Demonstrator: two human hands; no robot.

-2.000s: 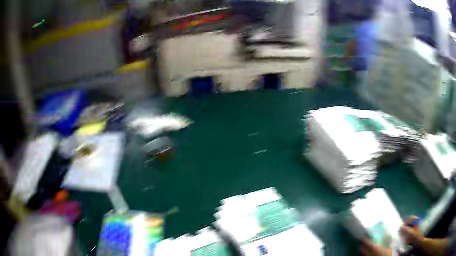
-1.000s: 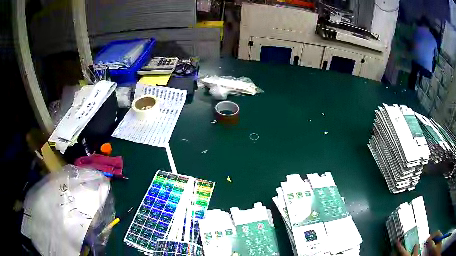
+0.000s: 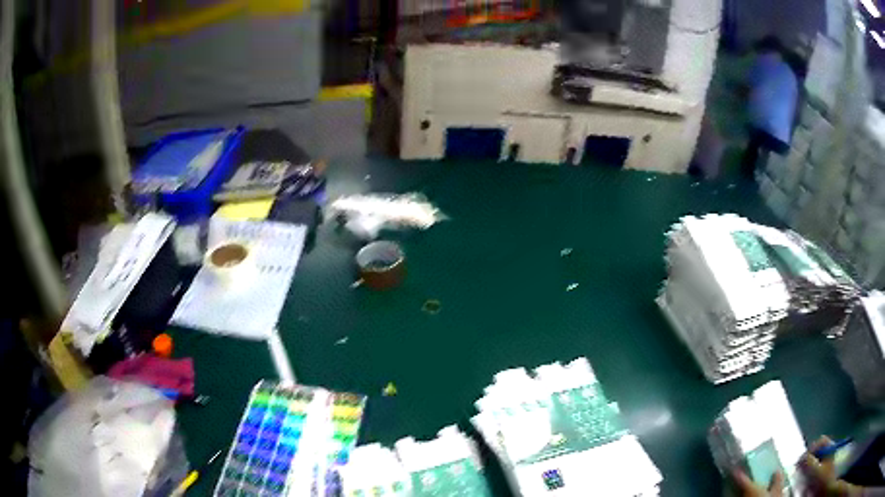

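Note:
Neither of my hands is in the picture. Nearest in front of me, a low pile of flat white and teal-green cartons [image 3: 427, 470] is cut off by the bottom edge. To its right is a higher, slightly fanned carton pile [image 3: 568, 427] with a small dark square print. To the left lies a shiny label sheet [image 3: 272, 442], blue to green and yellow, with white strips on it. Fine print is blurred.
A brown tape roll [image 3: 380, 265] stands mid-table. A tan tape roll [image 3: 228, 260] lies on a printed sheet [image 3: 254, 298]. A crumpled plastic bag [image 3: 107, 447] is lower left. Tall carton stacks [image 3: 723, 301] stand right. Another person's hands [image 3: 791, 478] hold cartons and a blue pen.
The camera view has swung, so the table's things sit further left and lower than one second ago. The cartons and label sheet show no clear movement on the table. No hand of mine has appeared.

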